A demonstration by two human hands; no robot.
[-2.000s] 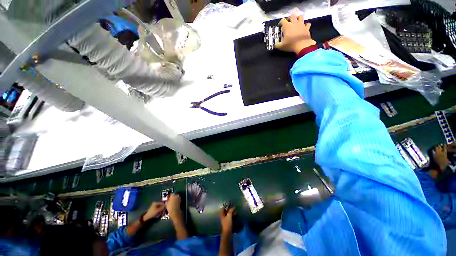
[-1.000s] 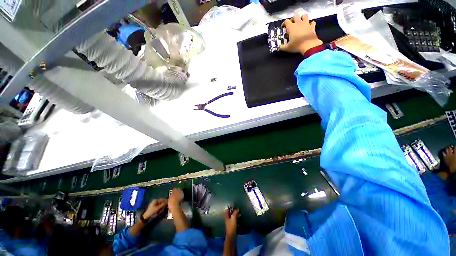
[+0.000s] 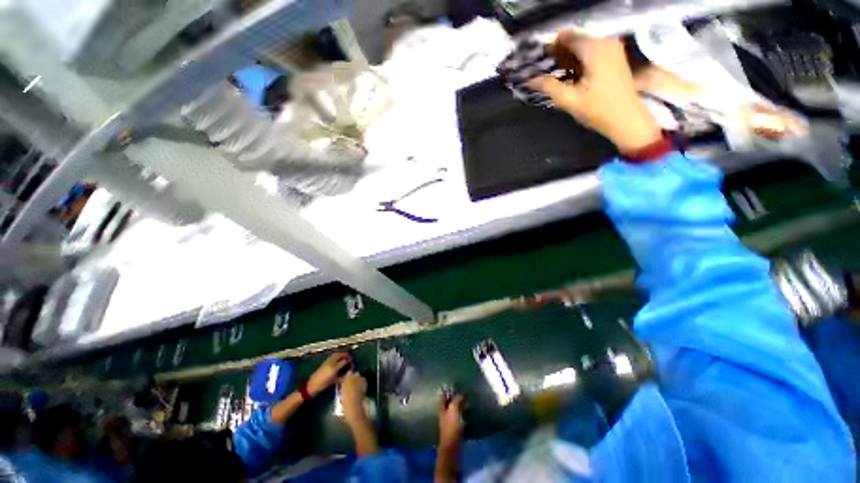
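My right hand (image 3: 603, 85), in a blue sleeve with a red wristband, reaches over the white bench. It grips a dark and silver board panel (image 3: 528, 68) at the upper left of a black mat (image 3: 519, 146). The panel looks tilted and raised, but it is blurred. The fingers partly hide it, with the thumb along its near side. My left hand cannot be seen; the small hands low in the picture look like other workers' hands.
Pliers (image 3: 407, 206) lie spread on the white bench (image 3: 236, 245). Plastic bags (image 3: 698, 66) lie right of my hand. A pale post (image 3: 283, 231) crosses the left side. Below are the green belt, a board strip (image 3: 496, 373), a blue bin (image 3: 271, 379) and workers' hands (image 3: 354, 391).
The view has shifted and blurred. My right hand has changed from lying flat over the panel to gripping it, with the panel now tilted up. A neighbouring worker's hands have moved slightly.
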